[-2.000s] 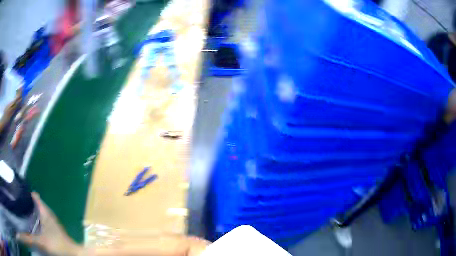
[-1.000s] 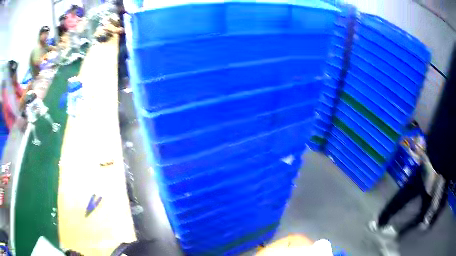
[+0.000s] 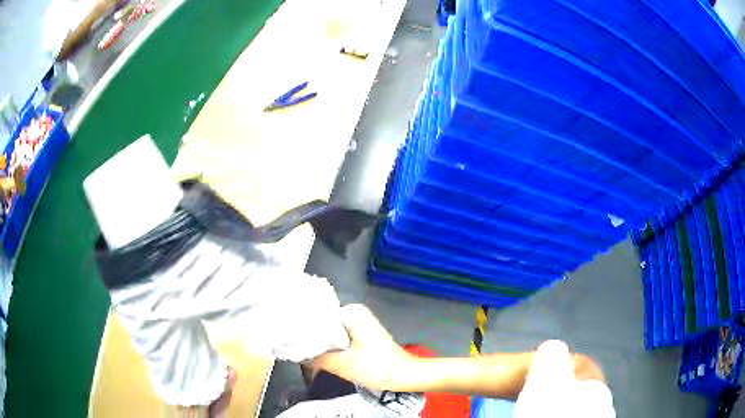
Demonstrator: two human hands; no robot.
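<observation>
A doll lower body (image 3: 135, 192) with a blocky white top lies slanted over the bench and the green belt. It wears puffy white bloomers (image 3: 237, 298) and a black waist sash (image 3: 151, 253), whose loose tail trails right past the bench edge. My right hand (image 3: 351, 351) is closed around one leg at the frilled hem. My left hand (image 3: 225, 396) is at the other hem, mostly hidden and cut off by the bottom edge; its fingers seem to hold that leg. Shoes cannot be seen.
Blue-handled pliers (image 3: 292, 98) and a small brownish item (image 3: 354, 53) lie on the tan bench (image 3: 269, 155). The green belt (image 3: 122, 106) runs along the left. Tall blue tray stacks (image 3: 523, 171) stand right. A blue bin (image 3: 33, 175) of small parts is far left.
The view has swung back left and down from the tray stacks to the bench. The doll lower body and both hands at its hems now show. The walking person at right is gone from view.
</observation>
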